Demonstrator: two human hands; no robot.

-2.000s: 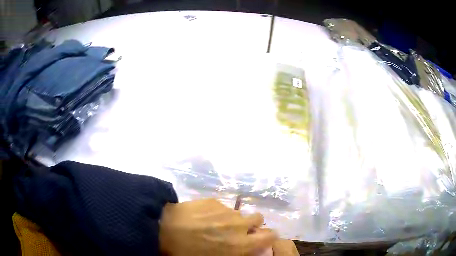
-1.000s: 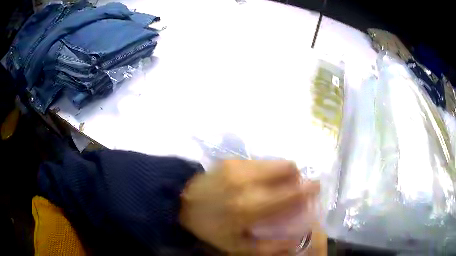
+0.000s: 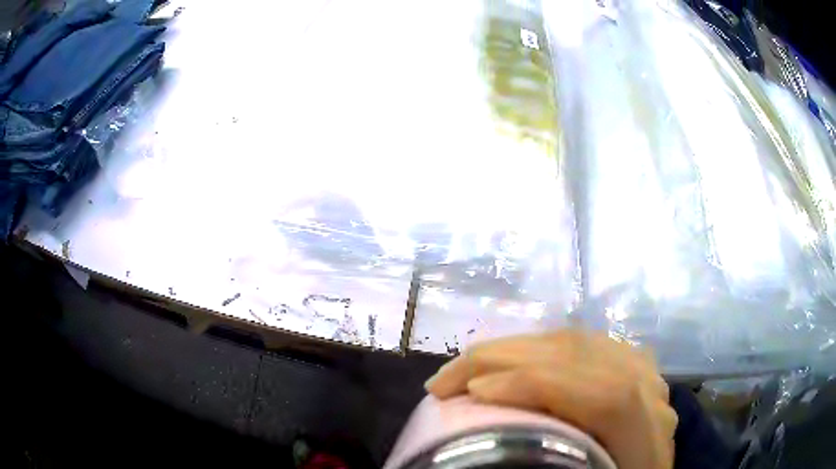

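Note:
A pale pink cup (image 3: 440,423) with a shiny metal rim is at the bottom edge, close to the camera and cut off by the frame. My right hand (image 3: 564,380) is wrapped around its far side, with a dark sleeve at the right. The lower part of the hand is cut off. My left hand is not in view. Clear plastic bags (image 3: 669,183) with yellow-gold printing lie on the table beyond the cup. A small white label (image 3: 529,38) is on the left bag's print.
The white table (image 3: 238,201) is strongly glared, with a worn, marked front edge. Folded blue jeans (image 3: 73,73) are stacked at its left. The floor (image 3: 229,394) is dark, with a small red thing at the bottom. More wrapped garments lie at the far right.
My left hand and its dark sleeve have gone out of view. The pink cup with the metal rim now shows in my right hand. The view has tilted down, showing the front table edge and floor.

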